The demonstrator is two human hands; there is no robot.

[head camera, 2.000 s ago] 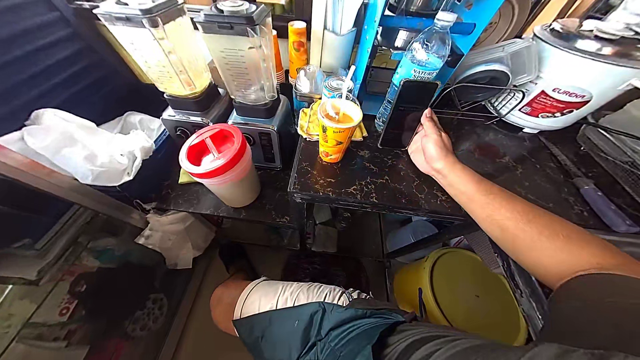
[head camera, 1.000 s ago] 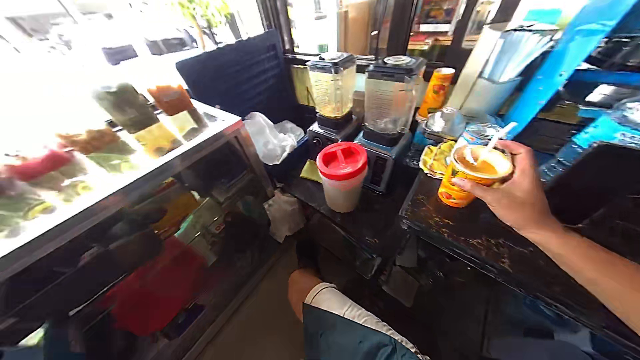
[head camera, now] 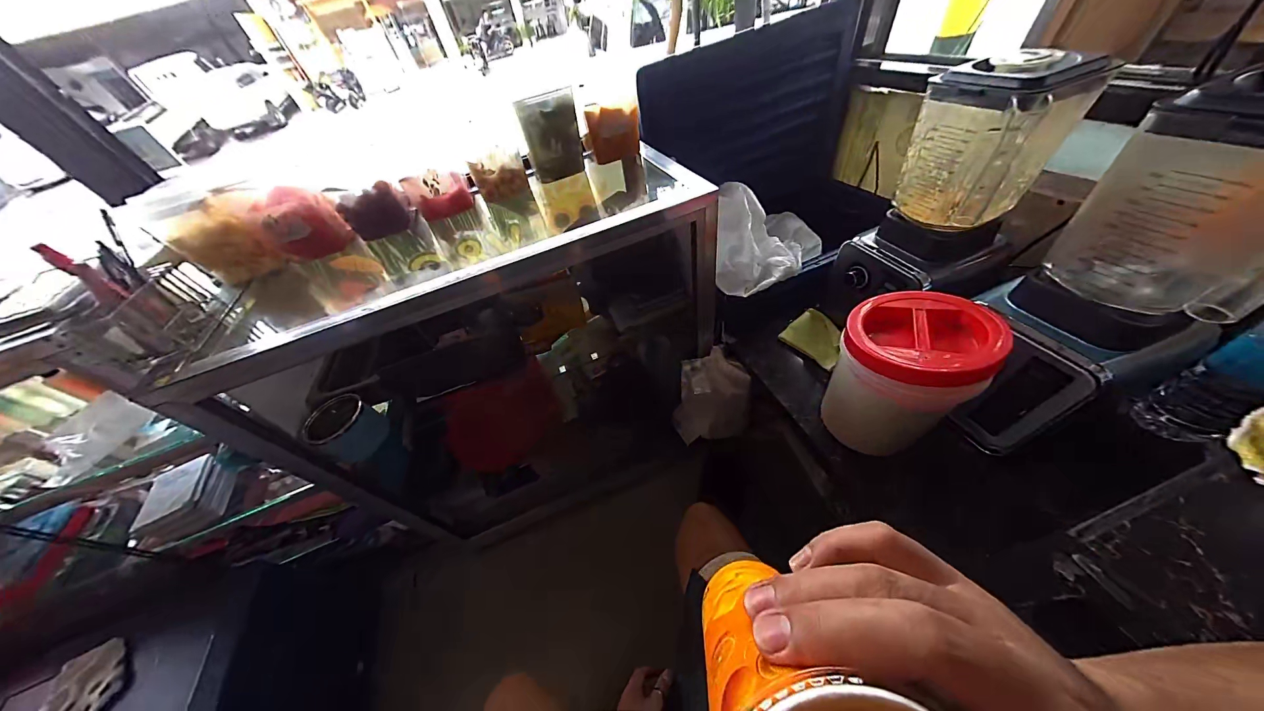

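Note:
In the head view my right hand (head camera: 889, 612) is wrapped around an orange patterned cup (head camera: 731, 637) at the bottom, its white rim towards the lower edge of the view. Some fingers of my left hand (head camera: 647, 688) show at the bottom edge, left of the cup; the rest is out of view, and whether they hold anything cannot be told. Beyond my right hand, a whitish tub with a red lid (head camera: 928, 341) stands on the dark counter, in front of two blenders (head camera: 997, 148).
A metal-framed glass display case (head camera: 444, 286) stands at the left, with filled containers (head camera: 301, 222) along its top. White plastic bags (head camera: 755, 242) and a green cloth (head camera: 812, 338) lie near the tub. My leg (head camera: 709, 538) is below the counter.
My right hand moved from a phone to the cup on the counter, then brought the cup off it towards me. The view has swung left.

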